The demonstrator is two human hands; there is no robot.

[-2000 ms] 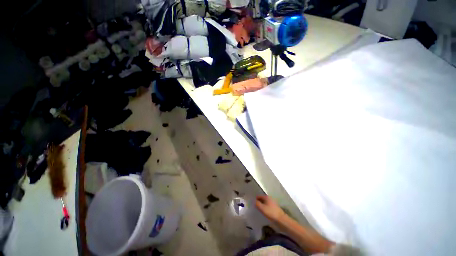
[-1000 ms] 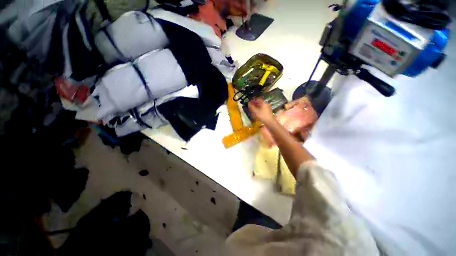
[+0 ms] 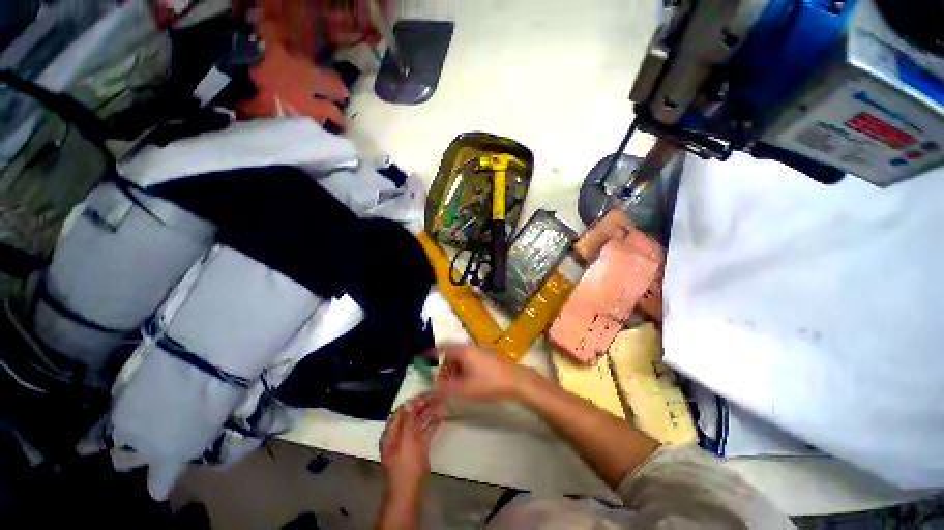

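My right hand (image 3: 476,373) reaches in from the right, low over the table's front edge, with its fingers closed at a small green thing (image 3: 422,365), perhaps a green-handled tool. My left hand (image 3: 407,435) comes up from below, and its fingertips meet or nearly meet those of the right hand. What the left fingers hold, if anything, is too blurred to tell. An oval tool tray (image 3: 442,178) lies beyond the hands, with a hammer (image 3: 499,199) with a yellow head across it. Yellow-wrapped bars (image 3: 537,316) lie just behind my right hand.
Tied grey and black bundles (image 3: 243,311) fill the left. A grey block (image 3: 540,254), pink blocks (image 3: 606,295) and pale yellow pieces (image 3: 652,383) lie right of the tray. A blue and white machine (image 3: 864,114) stands at the right, beside a white sheet (image 3: 797,311).
My right hand has moved from the tray back to the table's front edge, with the green thing now at its fingers. My left hand has come into view. The view has moved closer to the bundles.
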